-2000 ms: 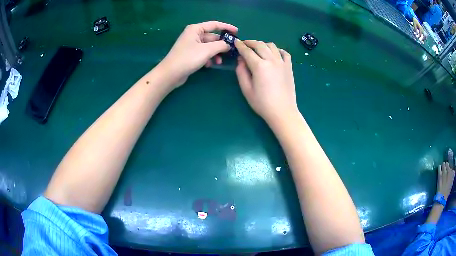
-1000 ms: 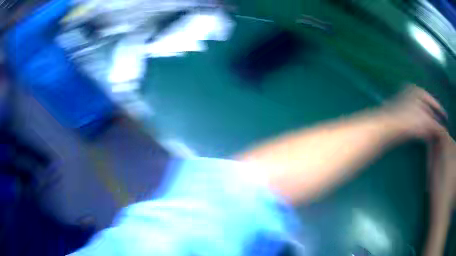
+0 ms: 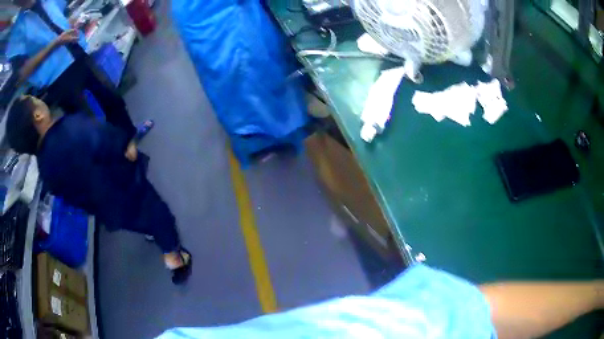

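Neither hand is in view. My left forearm and light blue sleeve show at the lower right, and the forearm runs off the right edge. The black smartphone [image 3: 538, 170] lies on the green bench [image 3: 463, 232] at the right. A small black unit [image 3: 582, 140] lies just beyond it near the right edge. What my hands hold cannot be seen.
A white fan [image 3: 420, 30] stands at the bench's end, with white tissue [image 3: 445, 104] beside it. A blue covered object [image 3: 242, 73] stands on the grey floor by a yellow line [image 3: 248, 232]. A person in dark clothes [image 3: 93, 169] and cardboard boxes [image 3: 61, 291] are at the left.
The view has swung far to the left, from the bench to the aisle. Both hands, earlier together on a small black unit, have left the picture. The fan and a person have come into view.
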